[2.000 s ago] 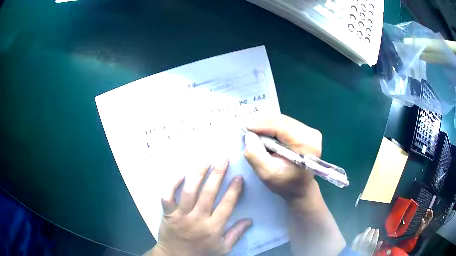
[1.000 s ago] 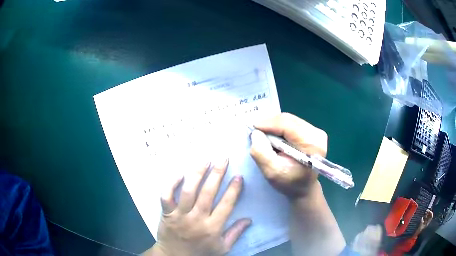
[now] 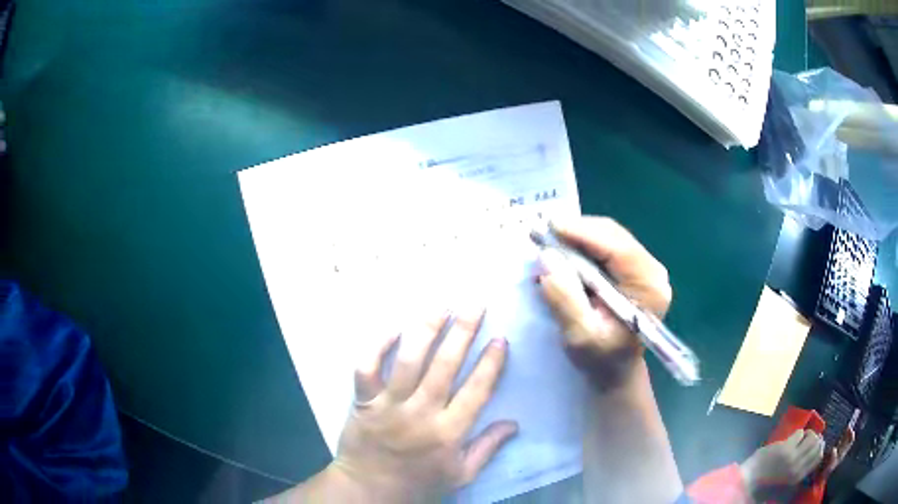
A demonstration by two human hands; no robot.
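A white record sheet point(image 3: 295, 236) with rows of handwritten characters lies tilted on the dark green bench mat; glare washes out its upper left part. My left hand point(image 3: 423, 409) lies flat on the lower part of the sheet with fingers spread, holding nothing. My right hand point(image 3: 610, 295) holds a slim clear-barrelled gel pen point(image 3: 645, 330) near its tip, at the right end of the written rows. Whether the tip touches the paper I cannot tell.
Stacked white blister trays point(image 3: 689, 69) stand at the upper right, beside a crumpled clear bag point(image 3: 822, 148). Black component trays point(image 3: 849, 271), a tan sheet point(image 3: 766, 354) and another person's hands point(image 3: 788, 458) by a red bin point(image 3: 796, 423) are at right. A blue-clad part point(image 3: 59, 404) shows at left.
The view has shifted, so the sheet sits further right. The pen tip has moved slightly right and up along the sheet. The other person's hand has come to the red bin. More blue cloth shows at left.
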